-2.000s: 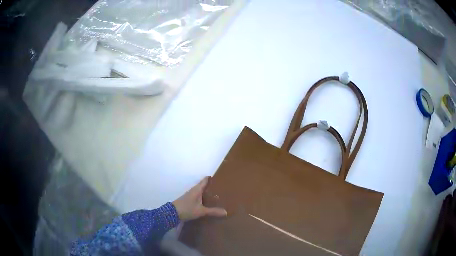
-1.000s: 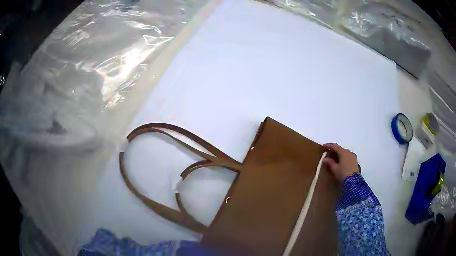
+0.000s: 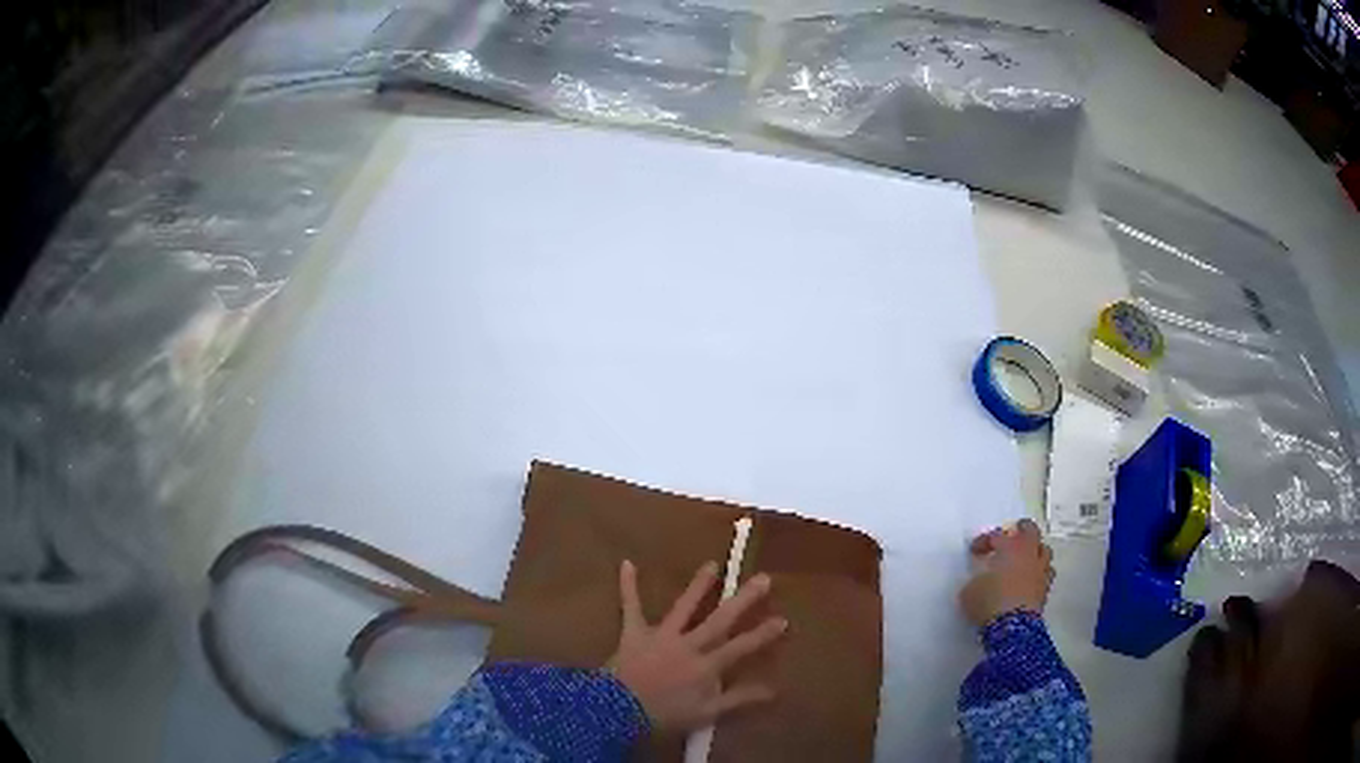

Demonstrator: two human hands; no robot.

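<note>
The brown tote bag (image 3: 820, 626) lies flat on the white tissue paper (image 3: 627, 313), its handles (image 3: 284, 544) looping out to the left and its lower part cut off by the frame edge. A pale strip (image 3: 737, 559) runs down its front. My left hand (image 3: 698, 644) lies flat on the bag with fingers spread, across the strip. My right hand (image 3: 1010, 575) rests at the right edge of the paper, away from the bag, with its fingers curled. Whether it holds anything small cannot be seen.
The blue tape dispenser (image 3: 1141, 537), barcode stickers (image 3: 1084, 470), blue tape roll (image 3: 1017, 385) and yellow roll (image 3: 1129, 331) on a small box stand right. Packed bags (image 3: 925, 105) lie along the far edge. Polybags lie left and right. Brown bags (image 3: 1268, 671) are lower right.
The bag has turned so its handles point left, and it sits lower in view. My right hand has left the bag and moved to the paper's right edge. My left hand now presses on the bag.
</note>
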